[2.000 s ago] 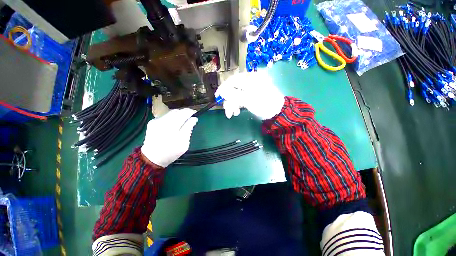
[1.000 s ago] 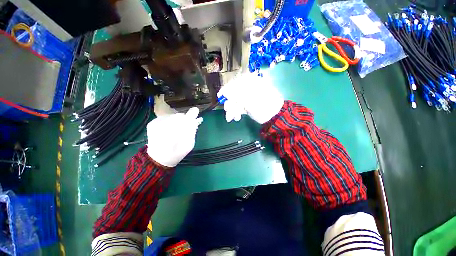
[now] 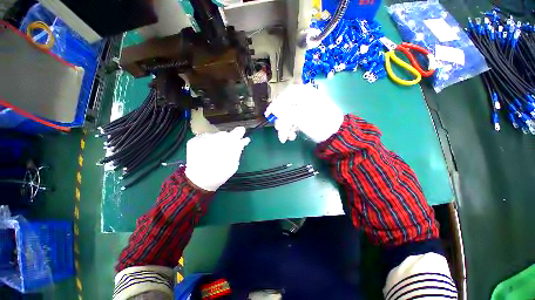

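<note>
My left hand [image 3: 215, 159], in a white glove, is closed around a black cable in front of the press. A thin cable tip [image 3: 165, 164] sticks out on its left side. My right hand [image 3: 306, 112], also gloved in white, pinches a blue-sleeved terminal [image 3: 271, 118] at the front right corner of the crimping machine [image 3: 220, 76]. A short dark piece of cable shows between the hands, beside the die. My fingertips partly hide the terminal and cable. Several loose black cables [image 3: 270, 177] lie on the bench, partly under my left hand.
A fan of black cables [image 3: 141, 137] lies left of the press. Right of it are a blue terminal heap [image 3: 346, 50], yellow-and-red scissors [image 3: 410, 63] and a plastic bag [image 3: 440, 47]. Finished leads [image 3: 510, 70] lie far right. Blue crates [image 3: 47, 249] stand at left.
The whole view has shifted slightly. My left hand has drawn back a little from the terminal, and a cable tip now shows on its left side. My right hand stays by the die.
</note>
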